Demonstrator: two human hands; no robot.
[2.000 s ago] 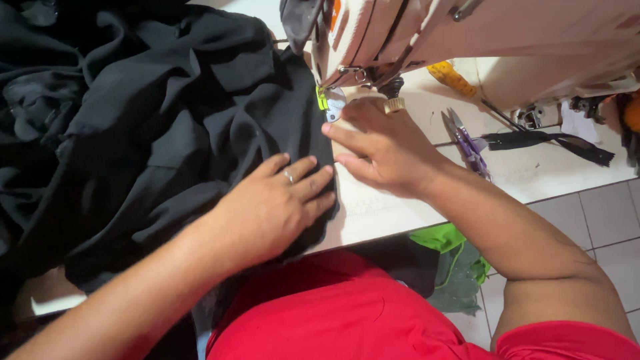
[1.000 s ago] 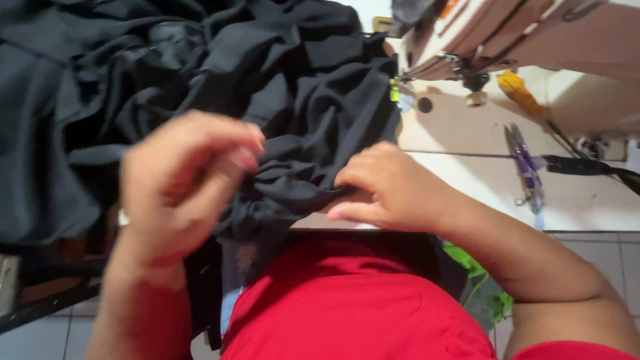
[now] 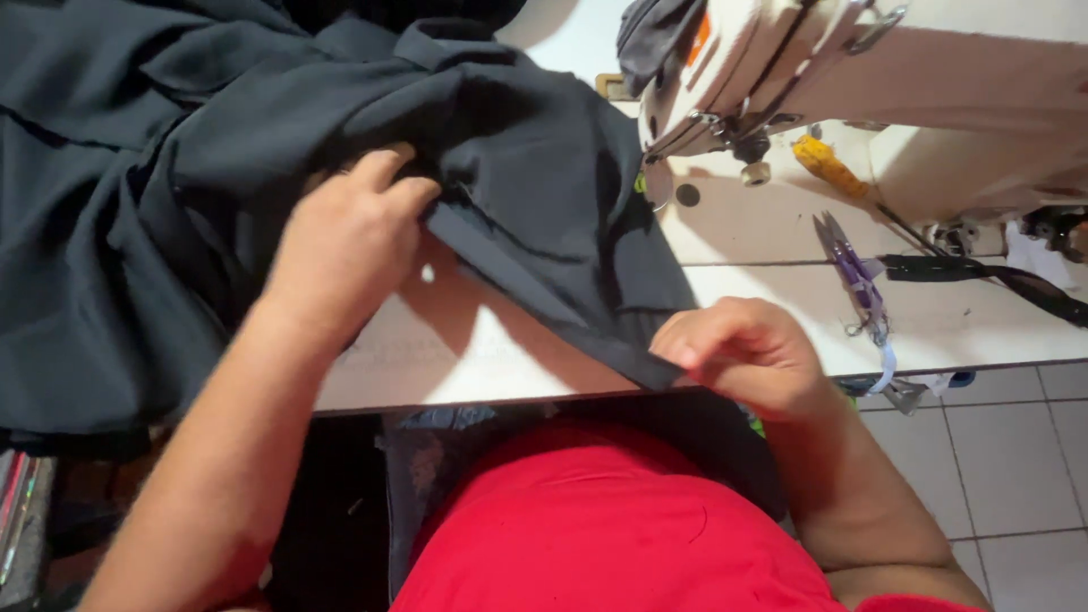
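Black fabric (image 3: 544, 161) lies in folds over the left part of the white sewing table (image 3: 382, 374). My left hand (image 3: 353, 229) grips the cloth near the upper end of a folded edge strip; its fingertips are partly lost in the folds. Between finger and thumb, my right hand (image 3: 739, 353) pinches the near corner of the same edge, by the table's front. The edge runs slantwise between both hands. Above it on the right stands a sewing machine (image 3: 816, 68), with its needle area beside the fabric's right side.
Purple-handled thread snips (image 3: 854, 272) lie right of the machine's needle area. Behind them are a tool with a yellow-wrapped handle (image 3: 829, 166) and a black strip (image 3: 943, 268). A dark cloth (image 3: 654, 42) hangs at the machine head's left. The table's front edge runs close to my body.
My left hand, raised above the bunched cloth one second ago, is now down on it. My right hand has moved to the fabric's near corner, and the folded edge is now spread between both hands.
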